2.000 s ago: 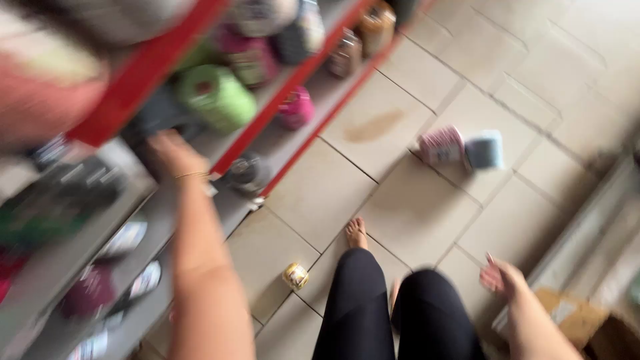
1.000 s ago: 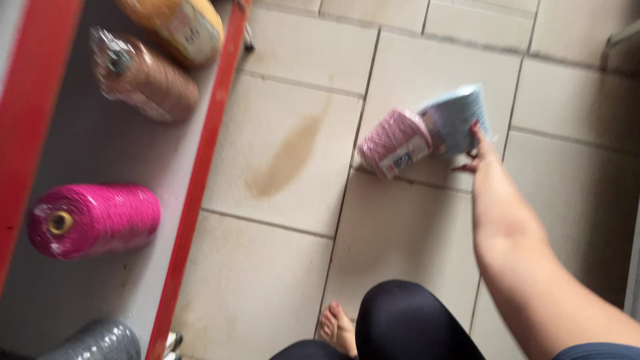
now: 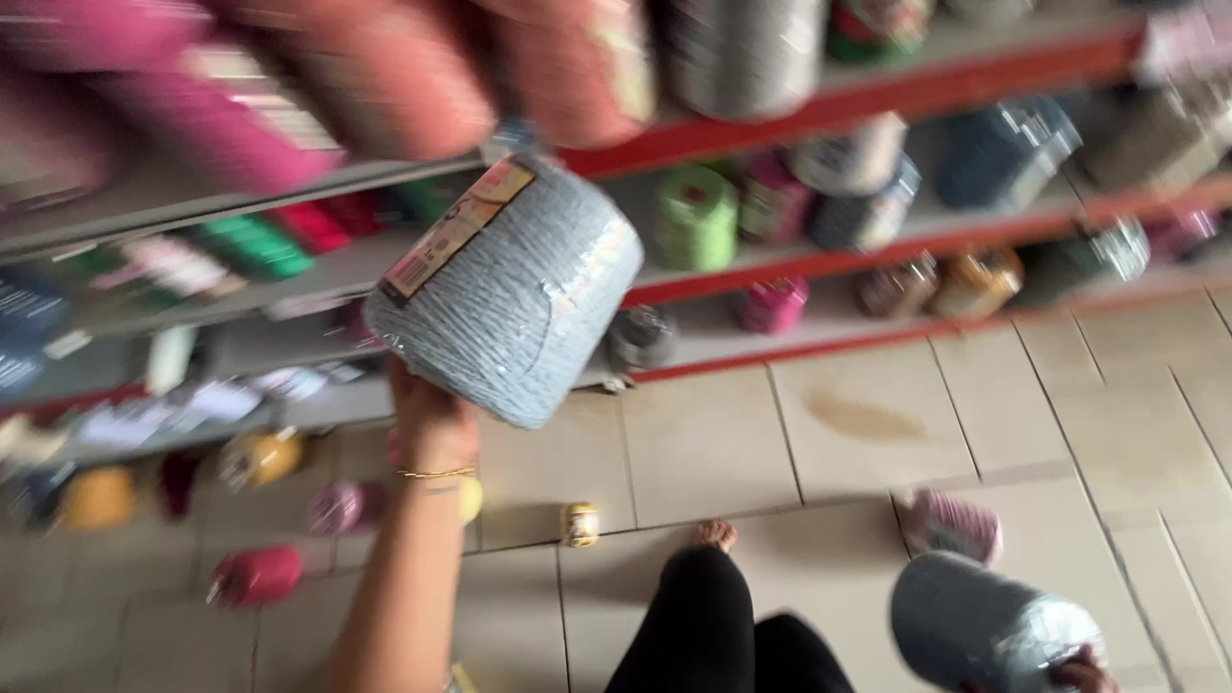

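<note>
My left hand (image 3: 433, 423) grips the lower end of a light blue yarn cone (image 3: 520, 289) in clear wrap, lifted in front of the shelves, its label facing up to the left. At the lower right, my right hand (image 3: 1083, 669) holds a grey-blue yarn cone (image 3: 972, 616) by its shiny wrapped end. Most of that hand is cut off by the frame's edge. A pink yarn cone (image 3: 955, 527) lies on the floor just beyond the grey-blue one. The picture is blurred.
Red-edged shelves (image 3: 866, 250) with many yarn cones run across the top, among them a lime green cone (image 3: 695, 219) and a magenta one (image 3: 773, 304). A small yellow ball (image 3: 580, 525) and a red cone (image 3: 255, 576) lie on the tiled floor near my feet.
The view has swung back to the shelves. My left hand, out of view a second ago, now holds up a light blue cone. My right hand, earlier at a cone on the floor, now holds one nearer me.
</note>
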